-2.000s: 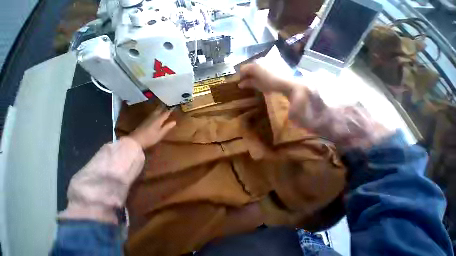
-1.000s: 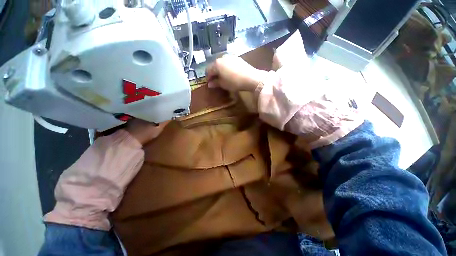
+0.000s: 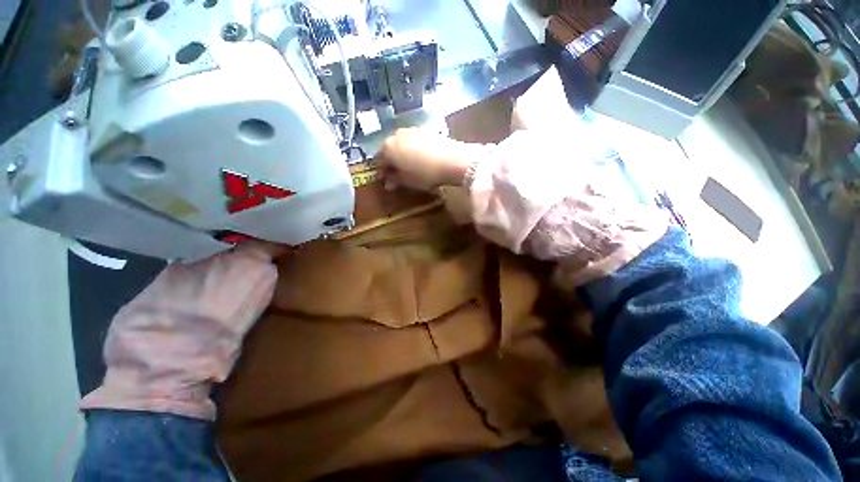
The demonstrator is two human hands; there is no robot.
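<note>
A brown garment panel (image 3: pixel 377 292) lies in folds from the machine down over the lap. The white machine head (image 3: pixel 226 141) overhangs its upper left. The yellow clamp (image 3: pixel 366 176) shows partly beside the needle area, with brown cloth inside it. My right hand (image 3: pixel 420 160) is at the clamp, fingers bent down on the cloth edge; the fingertips are partly hidden, so a grip is unclear. My left hand (image 3: pixel 267 248) is mostly hidden under the machine head and sleeve, at the panel's upper left; its fingers cannot be seen.
A silver carriage block (image 3: pixel 407 77) stands behind the clamp. A control panel (image 3: pixel 702 47) is at the upper right. A flat dark rectangle (image 3: pixel 732 209) and thin tools (image 3: pixel 668 209) lie on the white table (image 3: pixel 778 273). Brown cloth (image 3: pixel 802 104) is heaped at far right.
The view has moved closer to the machine. My right hand has moved left, from the clamp's right side to near the needle. My left hand has slid under the machine head.
</note>
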